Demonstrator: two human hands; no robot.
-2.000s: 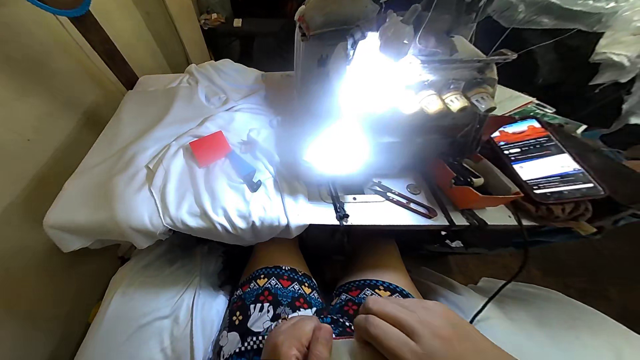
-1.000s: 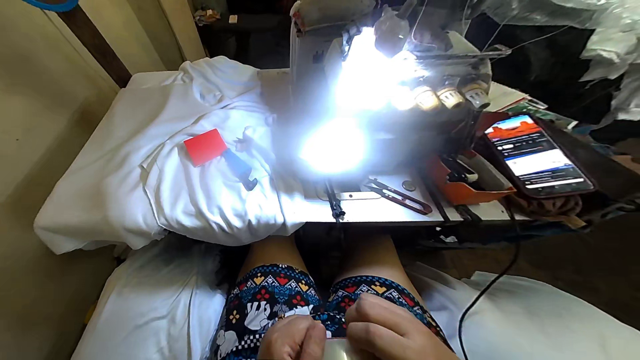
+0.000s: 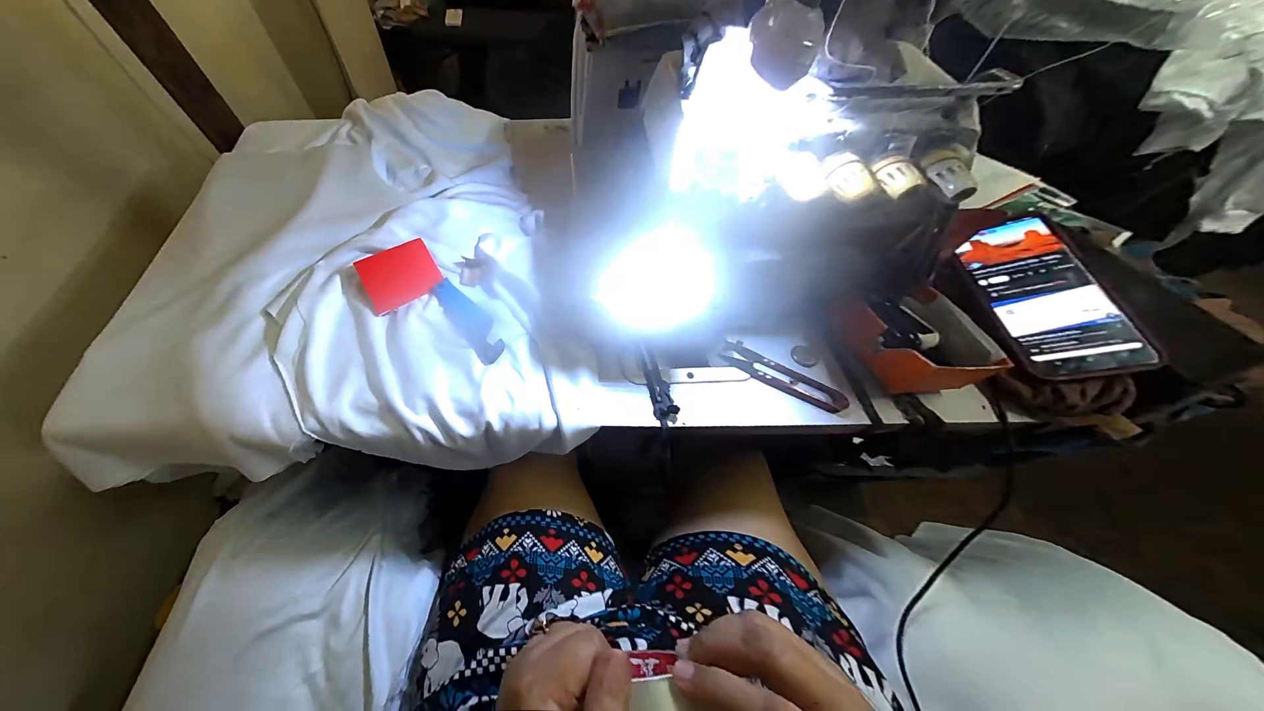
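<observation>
Over my lap, my left hand (image 3: 568, 667) and my right hand (image 3: 765, 662) pinch a small pale item with a red-and-white band (image 3: 652, 665) from either side. What the item is, I cannot tell, as its lower part leaves the view. Beyond my knees, thread snips (image 3: 785, 377) lie at the table's front edge beside a coin-like disc (image 3: 804, 355). A sewing machine (image 3: 612, 128), partly lost in lamp glare, stands behind them. On white fabric (image 3: 237, 326) to the left rest a red square piece (image 3: 398, 276) and a blue-grey strip (image 3: 468, 318).
An orange box (image 3: 923, 370) with small items stands right of the snips. Past it lies a lit phone (image 3: 1057, 296). A black cable (image 3: 953, 558) hangs from the table edge at right. White cloth (image 3: 286, 592) spreads on both sides of my legs.
Both hands stay together over my lap. The red-and-white band between them shows now; one second ago only a pale surface showed there.
</observation>
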